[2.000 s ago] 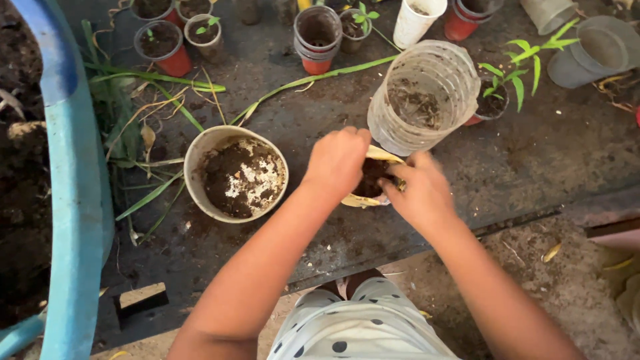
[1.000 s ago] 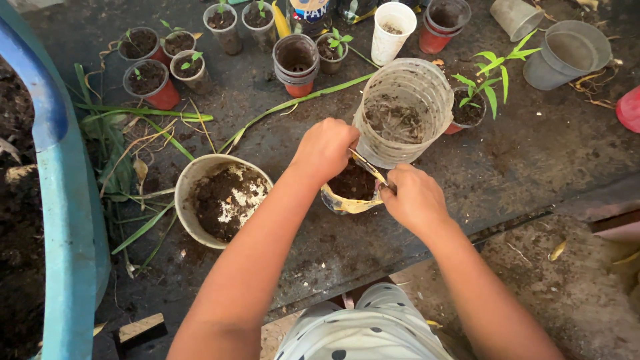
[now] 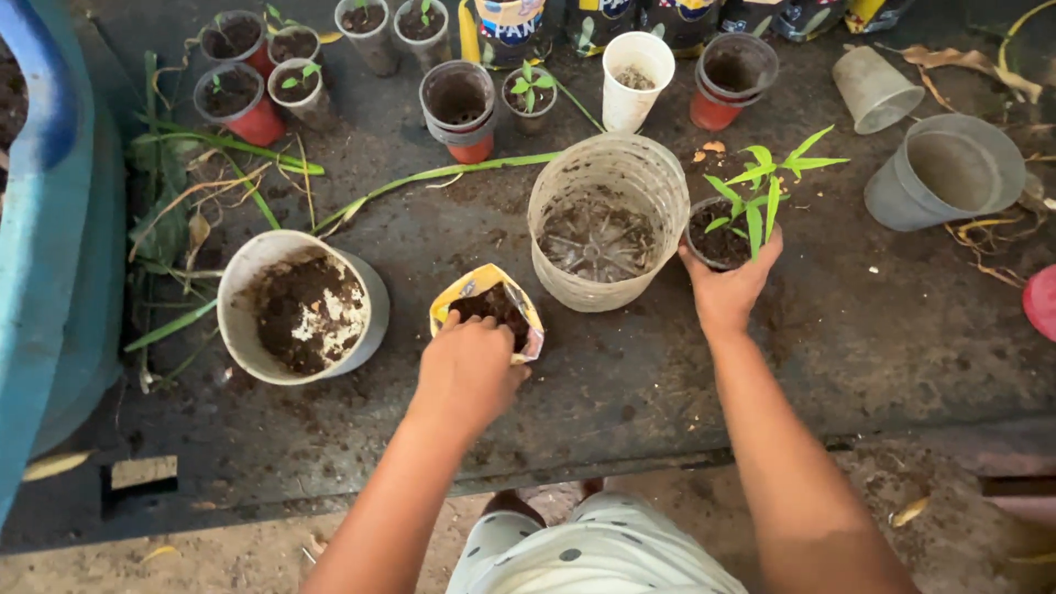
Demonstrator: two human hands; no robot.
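Note:
My left hand (image 3: 472, 371) is at the near rim of a small yellow plastic bag (image 3: 535, 326) of dark soil, its fingertips over or in the soil; their exact grip is hidden. Around a small pot (image 3: 711, 247) with a green, narrow-leaved seedling (image 3: 757, 186), my right hand (image 3: 730, 276) is closed, with the pot upright beside the clear ribbed plastic container (image 3: 610, 293). That container stands between the bag and the pot and has some dirt inside. Left of the bag is a whitish tub (image 3: 375, 309) with soil and white bits.
Small seedling cups (image 3: 247, 124), stacked empty cups (image 3: 462, 136) and a white cup (image 3: 631, 99) line the back of the dark table (image 3: 825, 355). A large blue container (image 3: 74, 272) borders the left. A grey pot (image 3: 907, 198) lies tilted at right. Cut green leaves (image 3: 437, 175) cross the table.
My right hand has left the bag's rim and moved right, taking hold of the seedling's pot. My left hand has shifted from the bag's far rim to its near side.

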